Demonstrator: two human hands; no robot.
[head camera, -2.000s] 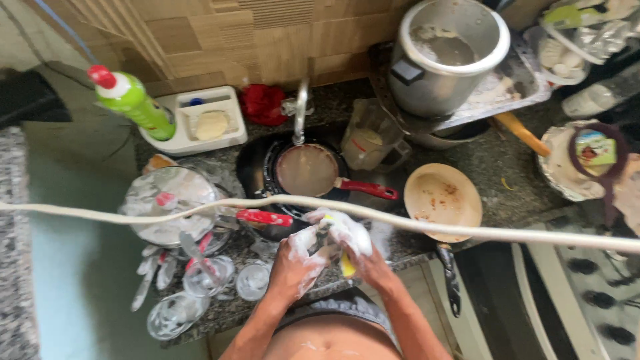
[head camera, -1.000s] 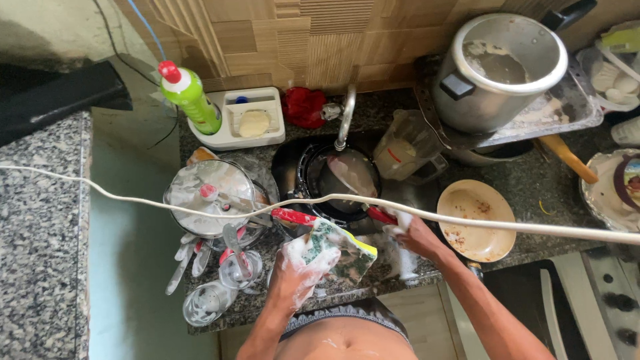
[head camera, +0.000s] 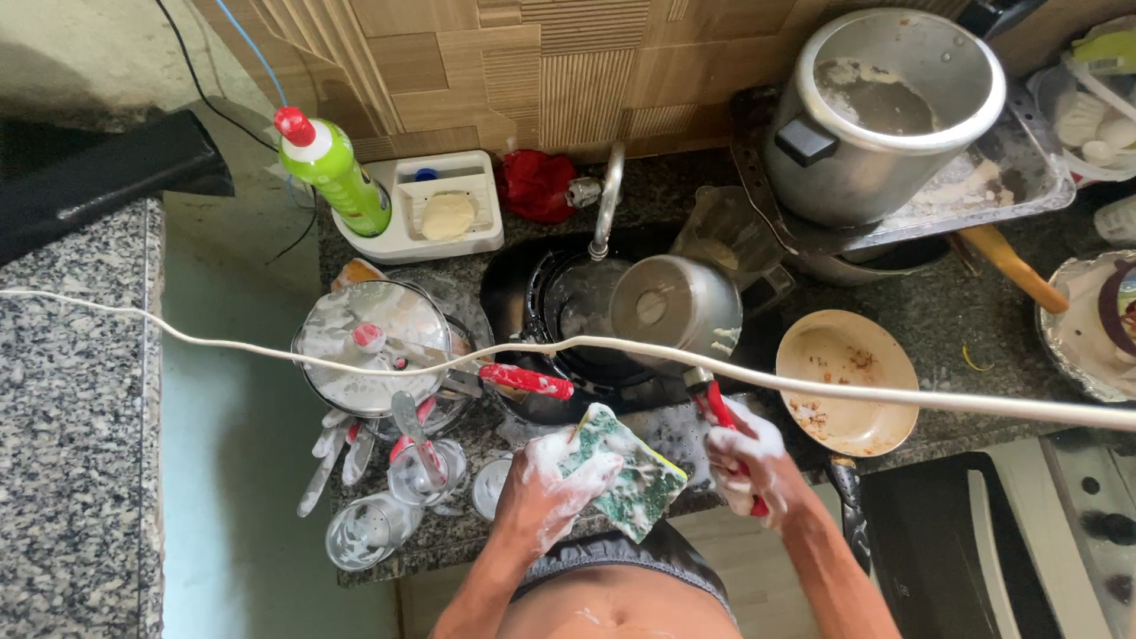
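Observation:
Soapy suds cover my left hand, which holds a green and yellow scouring sponge in front of my waist. My right hand, also sudsy, grips the red handle of a metal saucepan. The pan is tilted over the black sink, beside the curved metal faucet. Left of the sink, a sudsy metal lid lies on stacked cookware, and a red handle points toward the sink. Soapy glasses and cutlery stand or lie near the counter's front edge.
A white cable crosses the view above the counter. Behind are a green detergent bottle, a white soap tray and a clear pitcher. To the right are a large aluminum pot, a baking tray, a dirty frying pan and a stove.
My hands have moved apart since two seconds ago. The saucepan, lower in the sink earlier, is now lifted and tilted by my right hand. The sponge stays in my left hand.

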